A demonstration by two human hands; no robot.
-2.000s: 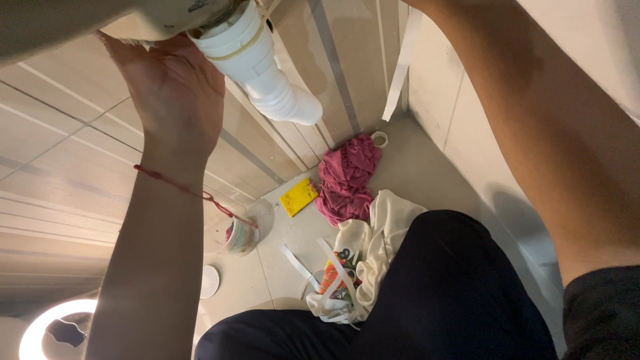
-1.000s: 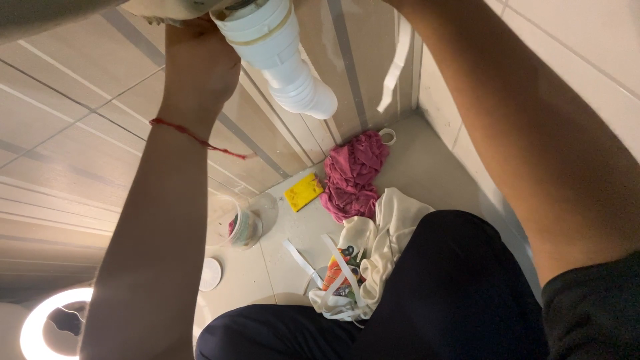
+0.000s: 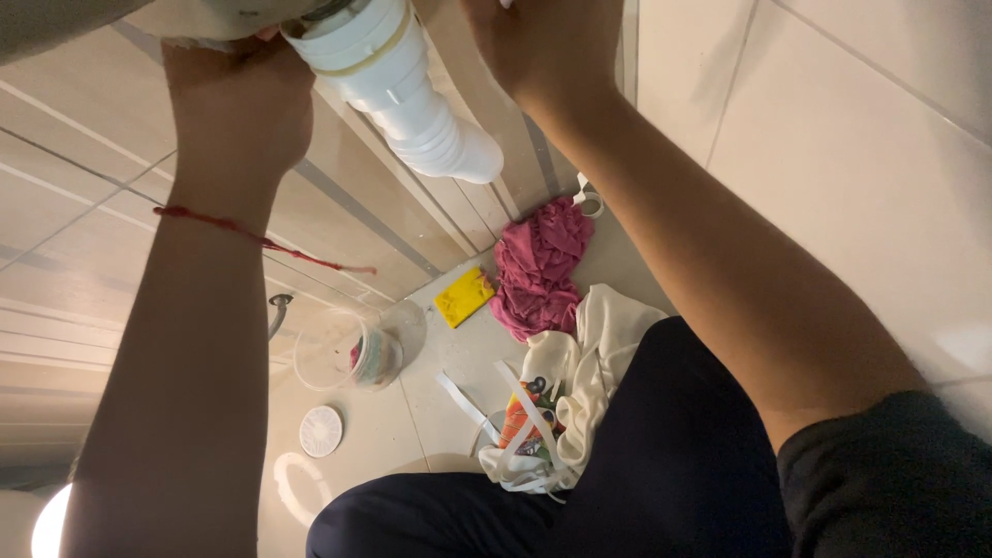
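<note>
Overhead at the top left is the underside of a pale basin (image 3: 209, 17), and from it a white plastic drain pipe with a ribbed section (image 3: 403, 101) slants down to the right. My left hand (image 3: 240, 101) reaches up behind the basin's lower edge, left of the pipe; its fingers are hidden. A red string is tied round that wrist. My right hand (image 3: 546, 43) is right of the pipe at the top edge of the view, apart from it. A small white bit shows at its fingers, which are mostly cut off by the frame.
On the tiled floor lie a yellow sponge (image 3: 463, 297), a crumpled pink cloth (image 3: 542, 267), a cream cloth bag (image 3: 612, 322) with white strips, a clear plastic tub (image 3: 341, 353) and a round white lid (image 3: 321, 431). A white ring (image 3: 591, 205) lies near the wall corner.
My right hand has come into view at the top, where only its forearm showed before. The long white strip that hung beside it is mostly out of sight. My left hand remains under the basin.
</note>
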